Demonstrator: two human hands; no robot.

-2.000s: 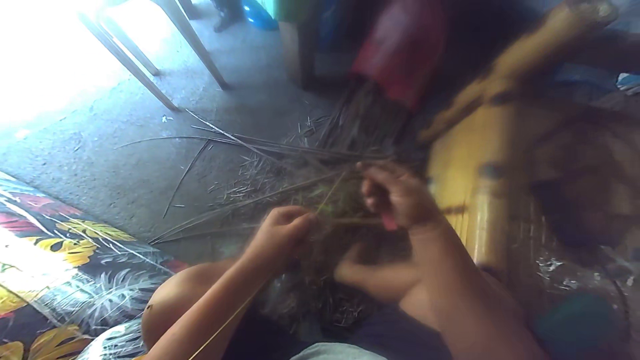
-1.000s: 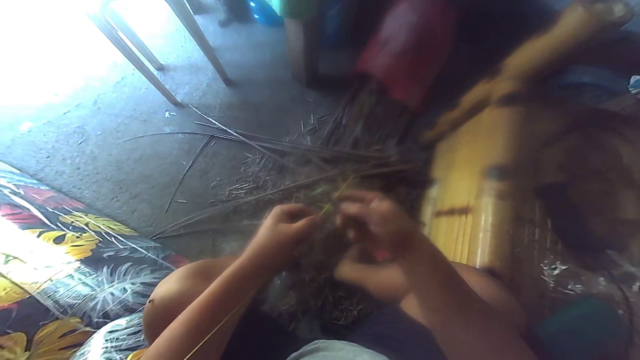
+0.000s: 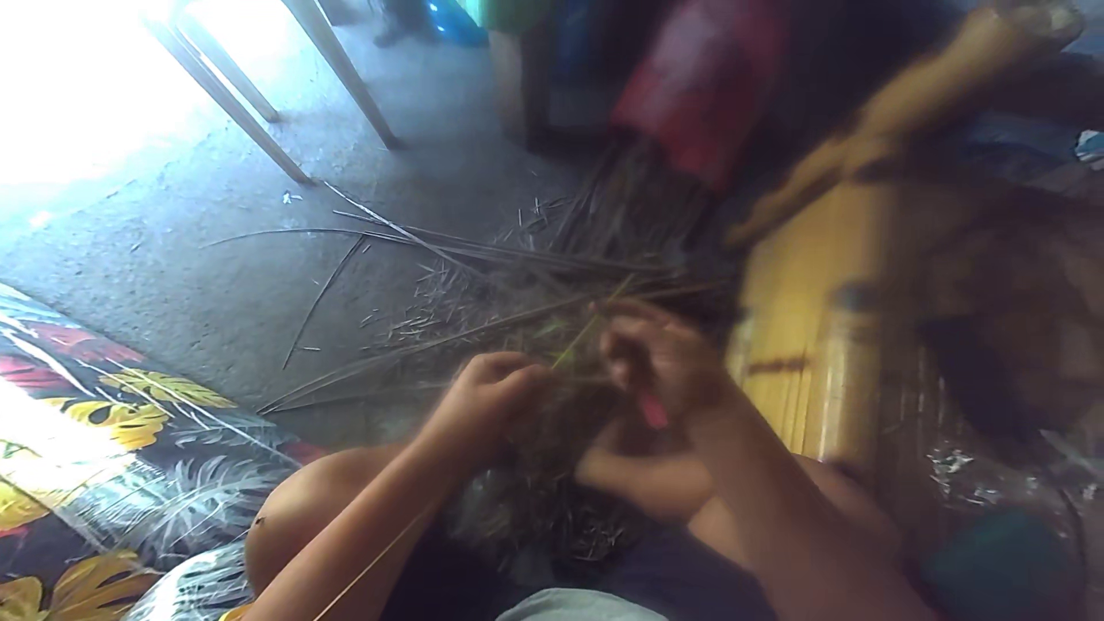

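Observation:
Above the lap, my left hand (image 3: 500, 388) pinches a thin green-yellow plant strip (image 3: 576, 343) between thumb and fingers. From the strip's lower end at that hand it slants up to the right, close by the fingertips of my right hand (image 3: 651, 345). The right hand's fingers are curled around a small tool with a pinkish-red handle (image 3: 654, 409); blur hides its blade or tip. A thin pale strand (image 3: 371, 565) runs along my left forearm.
Long dark strips (image 3: 466, 250) and short clippings lie on the concrete floor ahead. A yellow bamboo bench (image 3: 780, 319) stands at right, a red sack (image 3: 703, 86) beyond. Chair legs (image 3: 345, 73) rise at upper left; leaf-patterned fabric (image 3: 138, 423) covers the left side.
My right hand was close to the left hand a second ago; now it is farther right and apart from it. The left hand has stayed about where it was.

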